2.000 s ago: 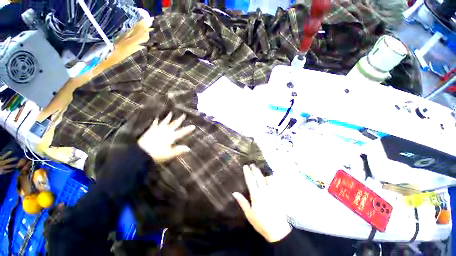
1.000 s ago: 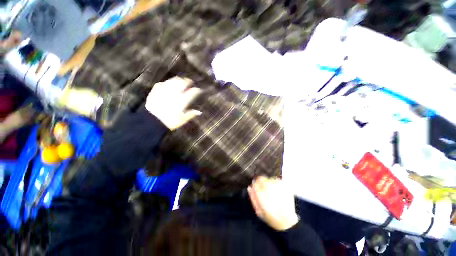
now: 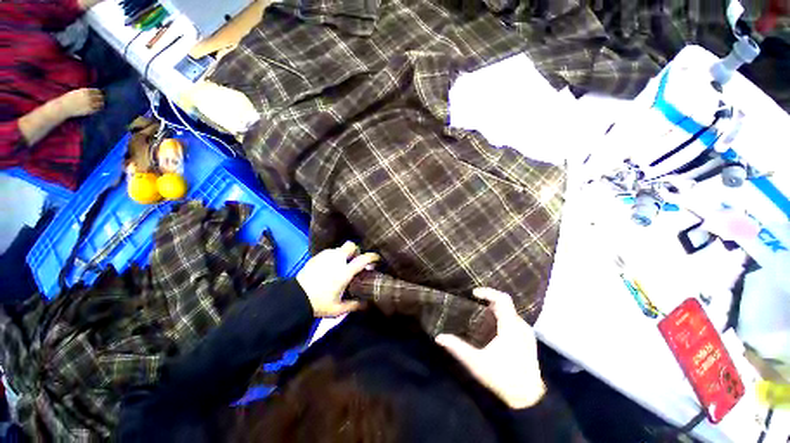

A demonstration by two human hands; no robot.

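The brown plaid shirt piece [image 3: 433,199] lies spread over the white table left of the sewing machine, its near edge at the table's front. My left hand [image 3: 333,279] grips the left part of that edge, thumb and fingers closed on the cloth. My right hand [image 3: 502,350] holds the right end of the same folded edge between thumb and fingers. The needle area [image 3: 637,186] of the white machine is to the right of the cloth, apart from both hands.
A blue bin [image 3: 95,234] stands at the left with yellow-orange round items [image 3: 158,187] and plaid parts [image 3: 195,268] over it. A red phone [image 3: 702,356] and thin snips [image 3: 639,294] lie at the right. Another person's hand [image 3: 84,102] and red sleeve show upper left.
The view has shifted toward the table's front left. My hands, earlier open and flat on the cloth, have come to its near edge and taken hold of it. The edge is now folded up.
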